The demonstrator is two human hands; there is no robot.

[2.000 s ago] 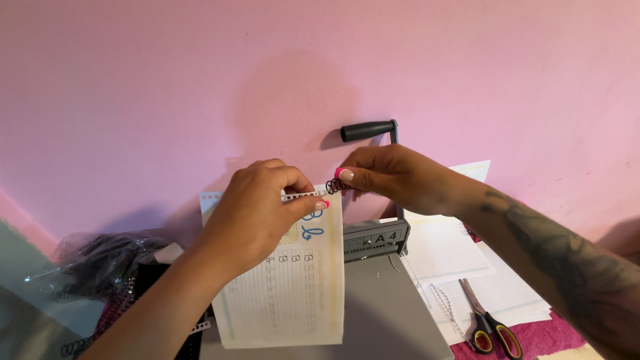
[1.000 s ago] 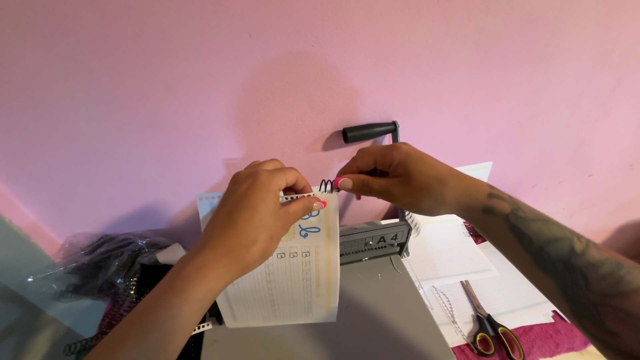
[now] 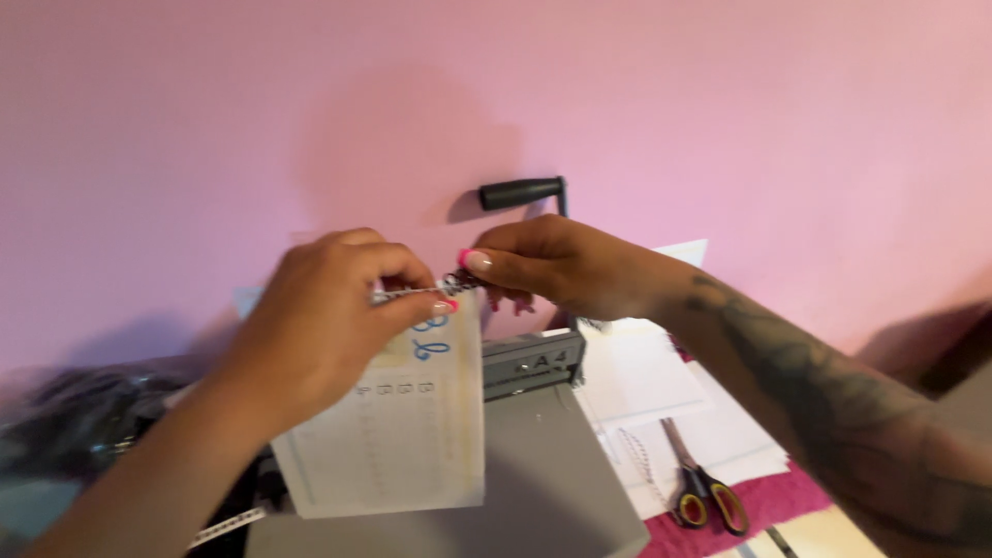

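Note:
My left hand (image 3: 341, 318) pinches the punched top edge of a printed worksheet stack (image 3: 395, 449), which hangs over a grey binding machine (image 3: 542, 465). Between thumb and fingers of my right hand (image 3: 542, 263) is the end of a black spiral binding coil (image 3: 459, 280). Some of the coil's loops sit at the right end of the row of holes; my fingers cover the rest. Both hands are close together above the machine, whose lever with a black handle (image 3: 519, 194) rises behind them.
Scissors (image 3: 701, 496) and punched paper strips (image 3: 639, 461) lie on white sheets (image 3: 651, 380) at the right, over a magenta cloth (image 3: 767, 500). At the left is a dark plastic bag (image 3: 85, 411), with a perforated white strip (image 3: 229, 525) nearer me. A pink wall (image 3: 697, 116) stands behind.
The coil showed as open, separate loops one second ago; now its loops look bunched at the sheets' edge, closer to my left fingers. My left hand keeps its hold on the sheets.

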